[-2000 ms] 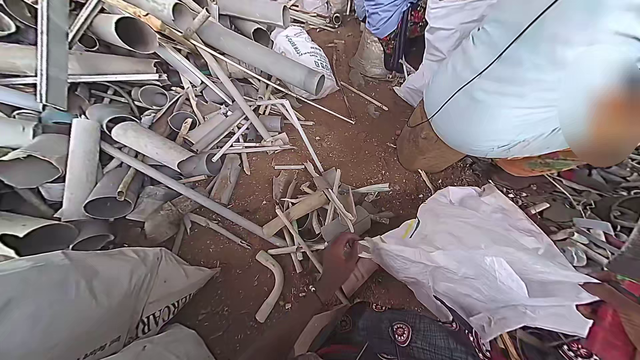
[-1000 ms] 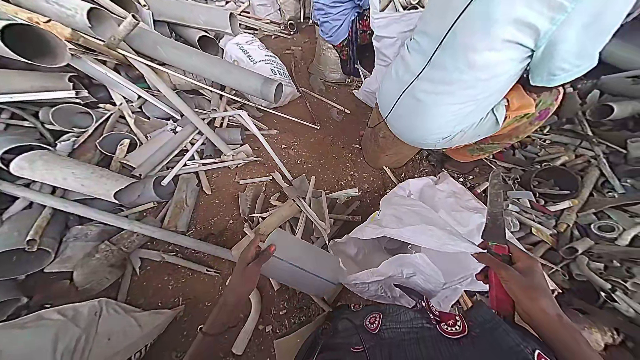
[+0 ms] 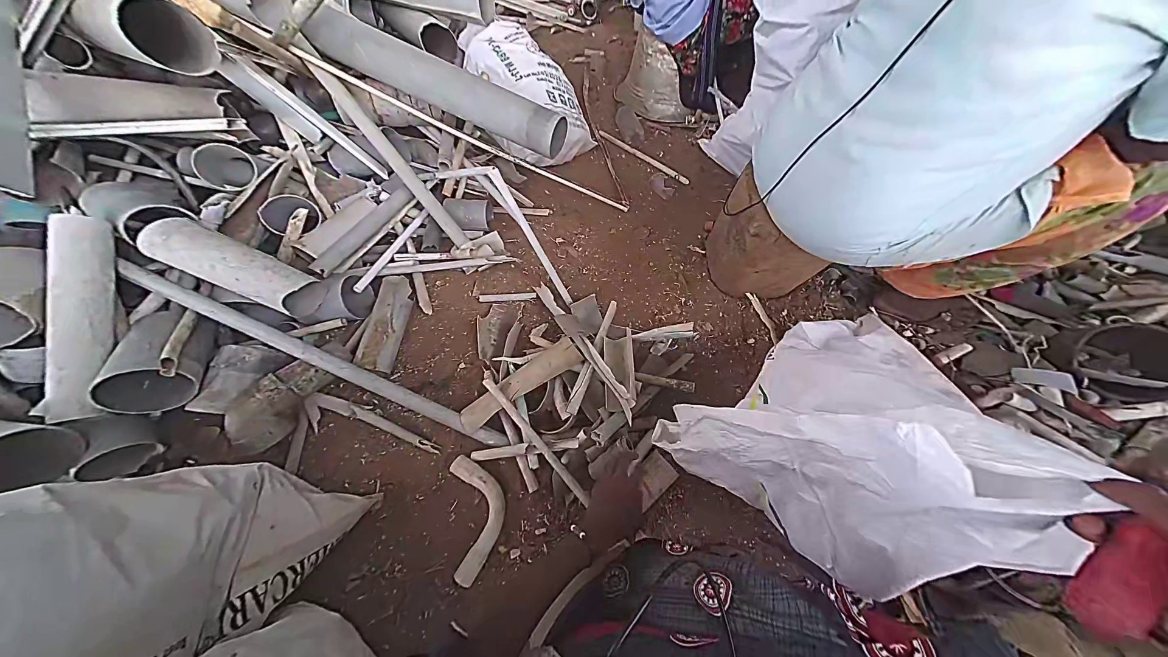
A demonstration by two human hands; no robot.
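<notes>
My left hand (image 3: 613, 504) reaches down to a small heap of broken pipe pieces (image 3: 538, 374) on the ground. Its fingertips are dark and partly hidden among the pieces, so a hold cannot be made out. At the right edge my right hand (image 3: 1118, 505) grips the edge of a white woven sack (image 3: 876, 456), which spreads out over the ground beside my patterned garment. A blurred red object (image 3: 1122, 579) is right by that hand; its shape is unclear. A curved pipe piece (image 3: 484, 520) lies left of my left hand.
Grey plastic pipes (image 3: 219, 260) are piled at the left, above a filled sack (image 3: 155, 547). A long thin pipe (image 3: 310, 351) slants towards the heap. A person in light blue (image 3: 912, 137) sits close at upper right, with more scrap (image 3: 1049, 392) beside them.
My left hand has moved from a wide grey pipe piece to the small heap. The red-handled blade seen upright in my right hand is no longer plainly visible; the white sack is spread out towards that hand.
</notes>
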